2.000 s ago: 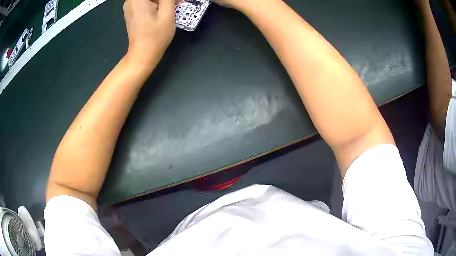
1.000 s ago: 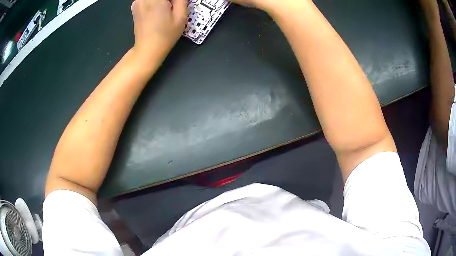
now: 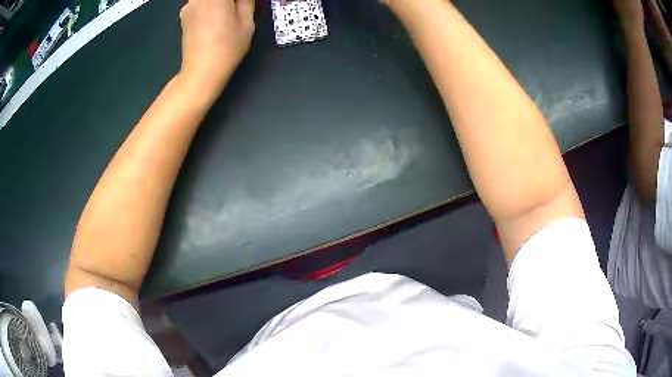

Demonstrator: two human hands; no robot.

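The phone unit (image 3: 300,22) is at the top edge of the view, cut off by it. Its pale lower end shows rows of small dark squares and dots and lies over the dark green worktop. My left hand (image 3: 218,28) is just left of the unit, with its fingers cut off by the top edge; whether it touches the unit is hidden. My right hand is almost wholly out of the picture at the top; only the wrist and forearm show, right of the unit.
The worn green worktop (image 3: 295,162) spreads below. A white edge strip (image 3: 55,68) curves at upper left, with waiting phone units (image 3: 53,40) and red bits beyond it. A white fan (image 3: 23,342) stands at lower left. Another person's arm (image 3: 643,103) is at the right edge.
The unit has turned more upright and sits nearer the top edge than a second ago. My left hand has moved slightly left, away from it. My right hand has moved up out of view.
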